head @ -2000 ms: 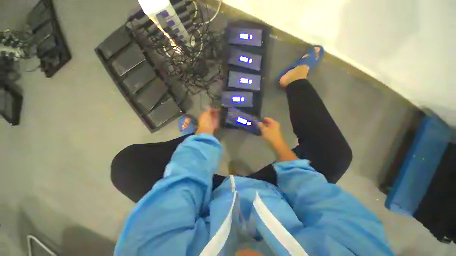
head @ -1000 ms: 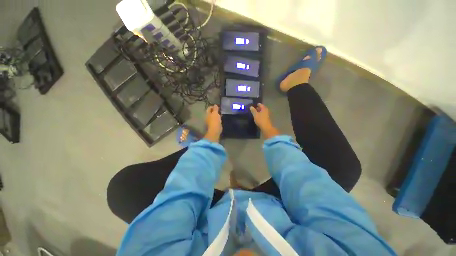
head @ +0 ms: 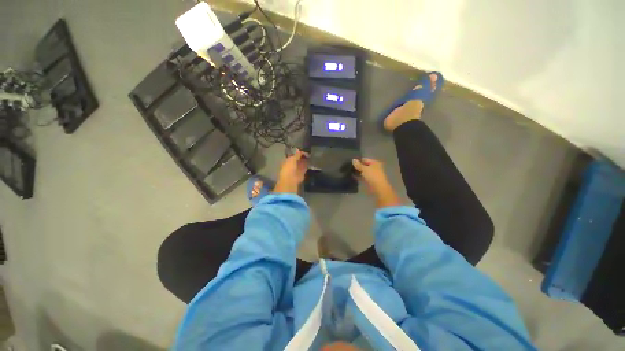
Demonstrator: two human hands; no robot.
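A long black device tray (head: 334,142) lies on the floor in front of me. Its three upper slots hold handheld devices with lit blue-white digits, such as the top device (head: 333,66). Lower down, a dark device (head: 330,160) shows no digits and lies between my hands. My right hand (head: 373,177) grips its right end. My left hand (head: 293,168) is pinched at its left end, apparently on a thin charging cable; a small pale bit shows by the fingertips. The lowest slot is dark, and its contents are unclear.
A heap of black cables (head: 264,113) lies left of the tray, beside a white power strip (head: 226,56) with adapters. Another tray (head: 184,145) holds several dark devices. More trays (head: 66,75) lie far left. A white wall (head: 473,51) runs upper right; a blue platform (head: 582,226) stands right.
The bottom device, lit and tilted two seconds ago, no longer shows digits. The fourth device's digits, lit one second ago, have also gone from view. My hands are now slightly lower in the picture.
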